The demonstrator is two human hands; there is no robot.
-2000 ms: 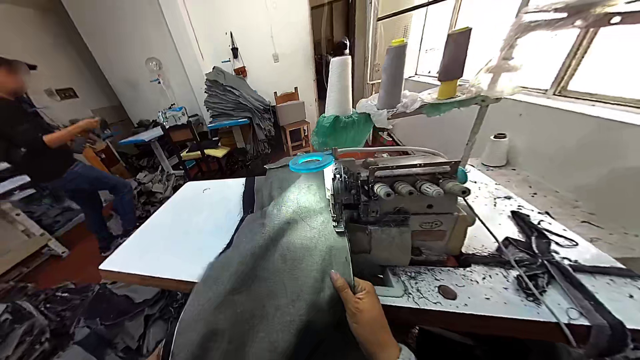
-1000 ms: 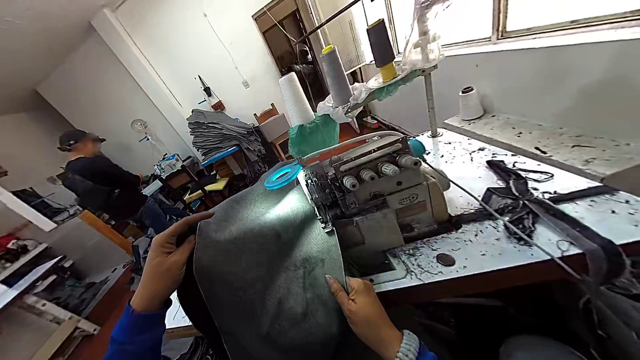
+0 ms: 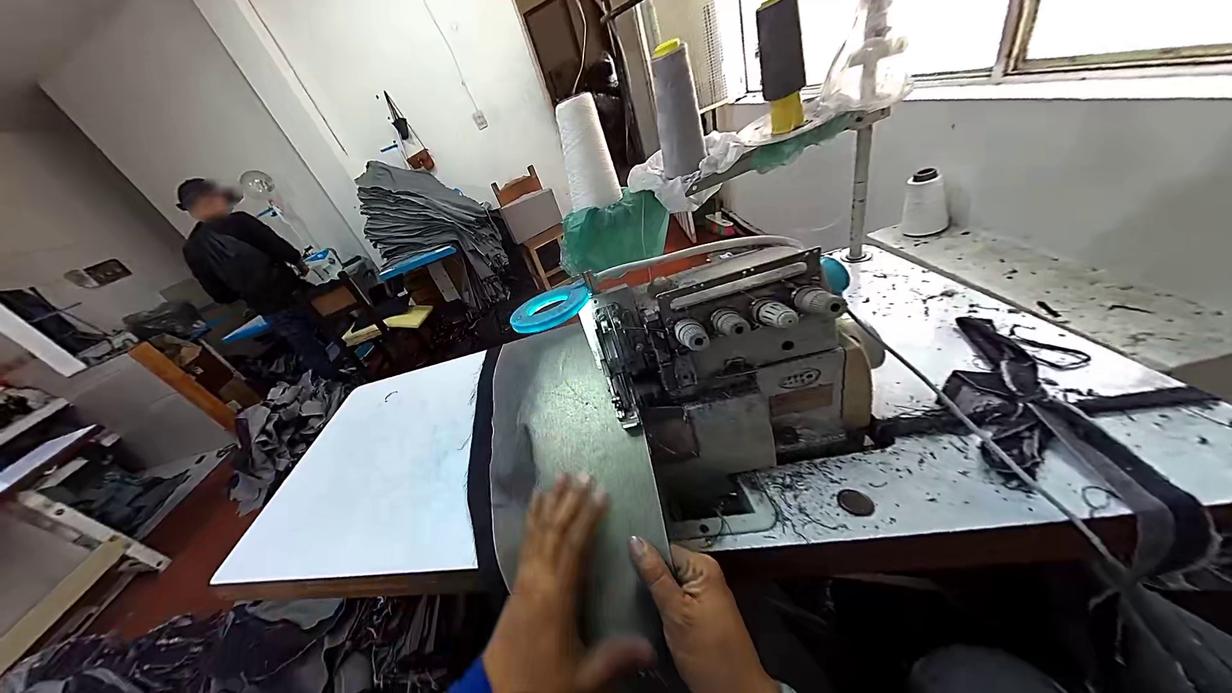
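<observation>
Grey fabric (image 3: 568, 414) lies on the table at the left side of an overlock sewing machine (image 3: 751, 356), its right edge running up to the presser foot. My left hand (image 3: 558, 577) rests on the fabric with fingers spread, a little blurred. My right hand (image 3: 698, 611) pinches the fabric's right edge between thumb and fingers, below the presser foot. A blue ring (image 3: 551, 309) sits at the machine's upper left, beyond the fabric. Thread cones, one white (image 3: 587, 151), one grey (image 3: 678, 108) and one dark (image 3: 781, 53), stand behind the machine.
Dark fabric strips (image 3: 1011, 395) and thread scraps lie on the table (image 3: 337, 481) right of the machine, near a round dark disc (image 3: 855, 502). Cloth scraps (image 3: 221, 645) are heaped below the table's left side. A person (image 3: 252, 260) stands at the back left by stacked grey cloth (image 3: 423, 217).
My left hand has moved from the fabric's raised left edge onto its surface, and that part now lies flatter on the table. My right hand still holds the right edge.
</observation>
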